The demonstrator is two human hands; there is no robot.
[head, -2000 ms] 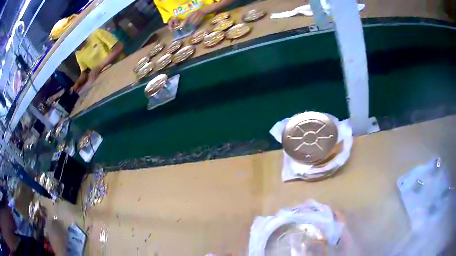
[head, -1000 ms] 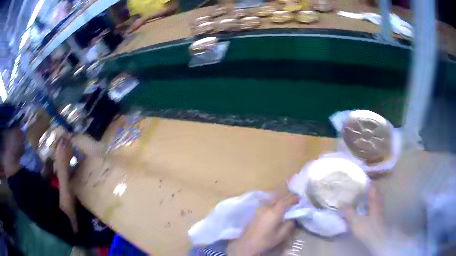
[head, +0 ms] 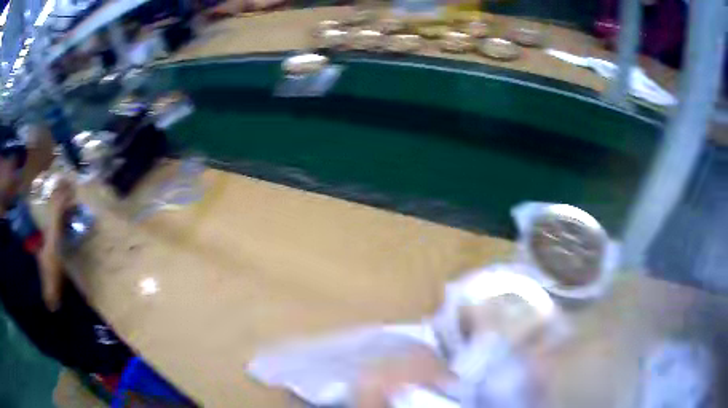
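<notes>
A pale, shiny round cover (head: 517, 309) lies on crumpled white wrapping on the bench at lower right. My right hand (head: 504, 325) is blurred over it, with white material at the fingers; its grip is unclear. A white sheet (head: 323, 360) spreads to the left of the cover. My left hand (head: 403, 376) is blurred on this sheet, and its fingers cannot be made out. Behind the pale cover, a wrapped cover stack (head: 568, 249) shows a spoked metal disc on top, with white sheet edges around it.
A green conveyor belt (head: 447, 135) runs behind the bench, carrying a cover on a plate (head: 307, 76). A white upright (head: 670, 167) stands at right. Loose white sheets (head: 677, 374) lie lower right. A black box (head: 132, 151) and a person's arm (head: 52, 247) are at left.
The view has shifted. Both hands have come into view since the first frame. The white sheet is spread wider leftward than one second ago, and my right hand has moved over the pale cover.
</notes>
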